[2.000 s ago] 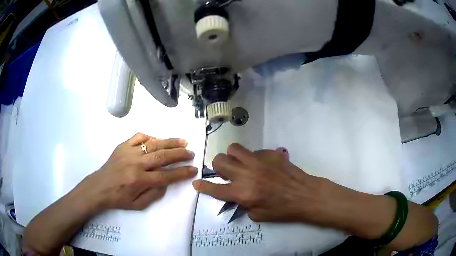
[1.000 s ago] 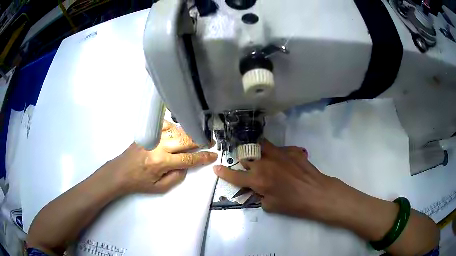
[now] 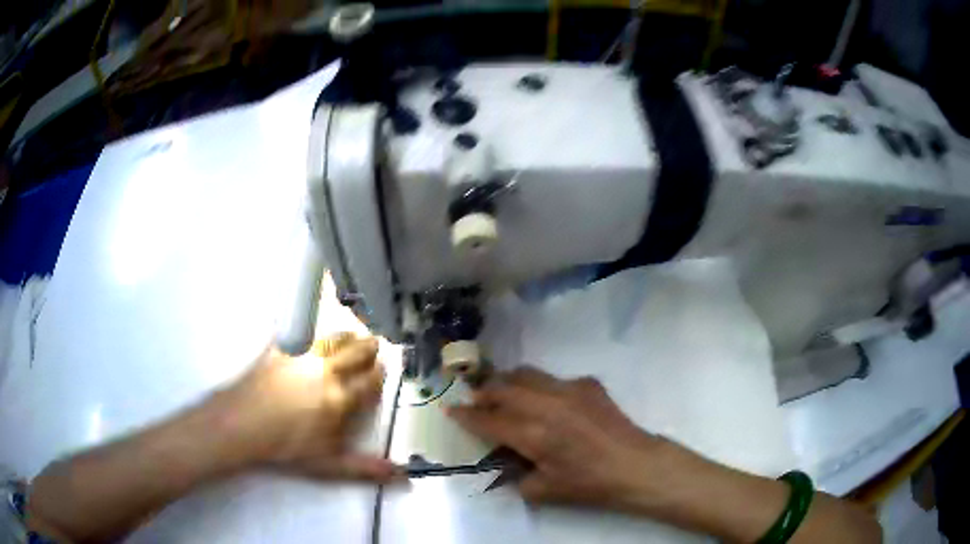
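The picture is blurred. My left hand [image 3: 314, 409] lies palm down on a white fabric panel [image 3: 319, 510], left of the needle area, its thumb spread toward the panel's edge line. My right hand [image 3: 553, 430] is right of the needle area, fingers curled, with the dark points of the thread snips [image 3: 511, 470] showing beneath. The panel's edge runs down from near the presser foot [image 3: 411, 359] between my hands. A dark thread curves beside the lower cream knob [image 3: 462, 359]. The needle tip cannot be made out.
The white sewing machine head [image 3: 532, 138] with its black band [image 3: 681, 159] spans above my hands. A white rounded bar [image 3: 302, 308] hangs close to my left hand. Another white panel [image 3: 681, 351] lies under the arm. Blue cloth [image 3: 37, 228] is at far left.
The view has tilted up, showing more of the machine's top. My left fingers have drawn back from the needle area, and its thumb is spread. The fabric edge shows between my hands.
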